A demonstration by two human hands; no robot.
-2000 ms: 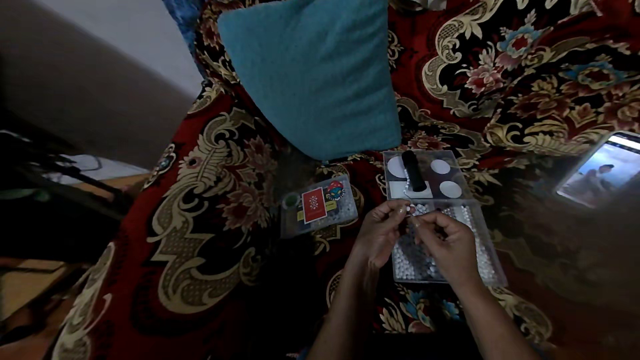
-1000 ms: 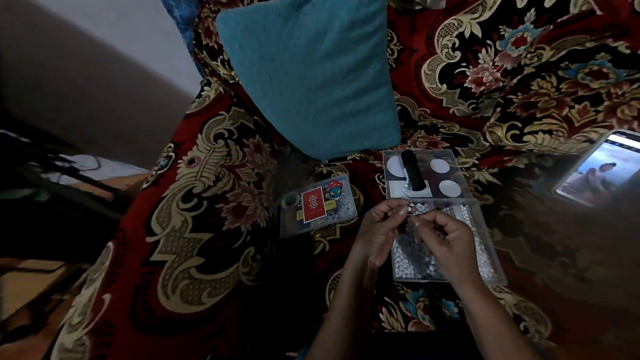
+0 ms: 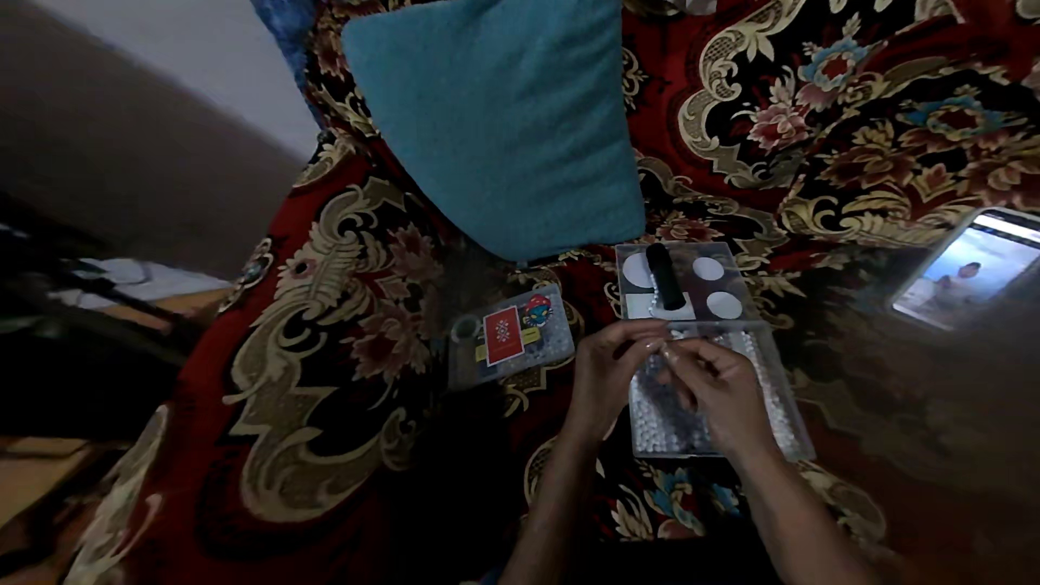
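Both hands meet over a clear plastic box [image 3: 792, 422] filled with small white beads [image 3: 662, 426]. The fingertips of my left hand [image 3: 609, 370] pinch something small and pale, likely a bead, too small to make out. Touching it from the right, my right hand [image 3: 711, 382] has its thumb and forefinger closed at the same spot. Behind the hands lies the box's opened lid [image 3: 735, 280], with white round pieces [image 3: 708, 268] in or under it. A black cylindrical object [image 3: 666, 278] rests on the lid, a thin strand of pale beads [image 3: 652, 284] along its left side.
Left of the hands lies another clear case [image 3: 552, 337] with a red card [image 3: 504, 335] and a colourful figure on it. A teal cushion [image 3: 504, 122] leans behind. At the right is a lit phone [image 3: 967, 268]. Patterned red and black fabric [image 3: 325, 390] covers the seat.
My hands stay over the bead box, and their fingertips have shifted slightly. The boxes and the cushion have not moved.
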